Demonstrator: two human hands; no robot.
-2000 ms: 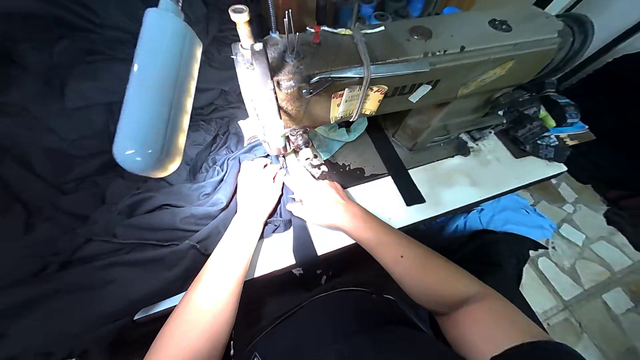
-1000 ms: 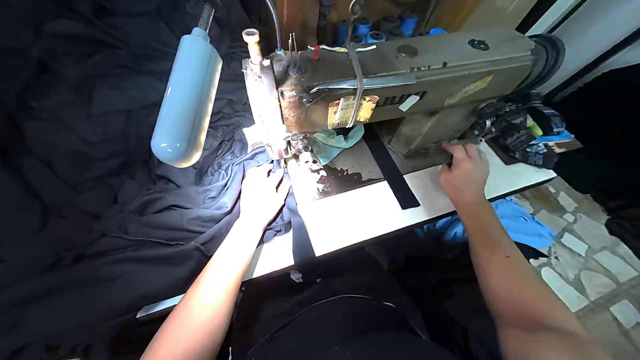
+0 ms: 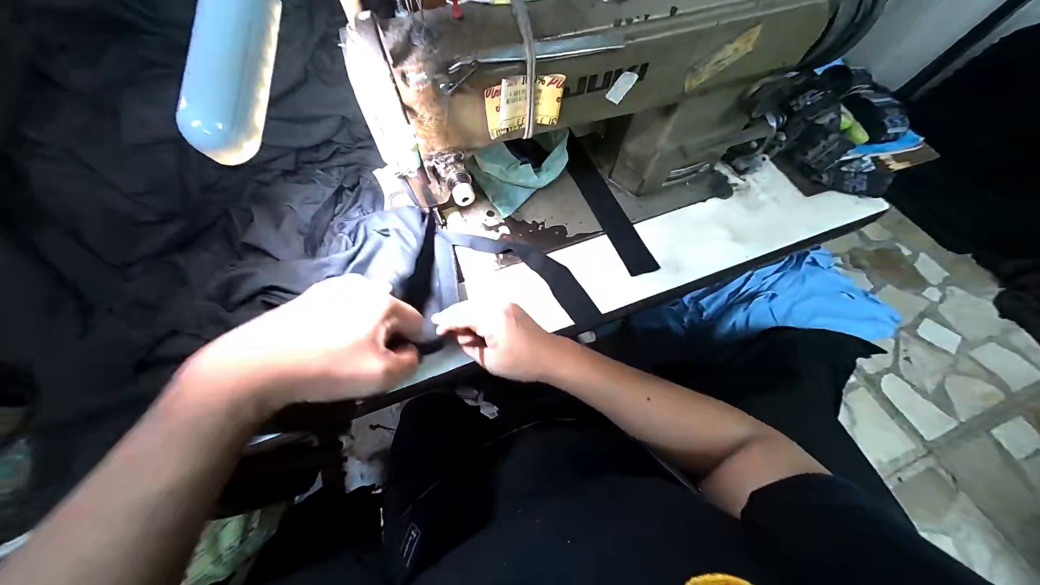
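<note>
A Juki sewing machine [image 3: 650, 97] stands on a white table [image 3: 699, 236]. Dark fabric [image 3: 382, 244] runs from the left up to its needle area, and its near edge hangs toward me. My left hand [image 3: 349, 325] is closed on this edge at the table's front. Close beside it, my right hand [image 3: 504, 337] pinches the same edge between thumb and fingers. A dark strip [image 3: 552, 272] trails from the needle area over the table's front edge. Another black strip [image 3: 613, 211] lies flat under the machine arm, near a green cloth [image 3: 524, 171].
A pale blue lamp [image 3: 230, 77] hangs at upper left above a heap of dark fabric [image 3: 106, 219]. Blue cloth [image 3: 788, 296] hangs below the table at right. Dark scraps [image 3: 853, 138] sit by the machine's right end.
My right hand has come from the machine's base at right back to the fabric beside my left hand. My left hand has moved from the needle area toward me. The view has moved closer.
</note>
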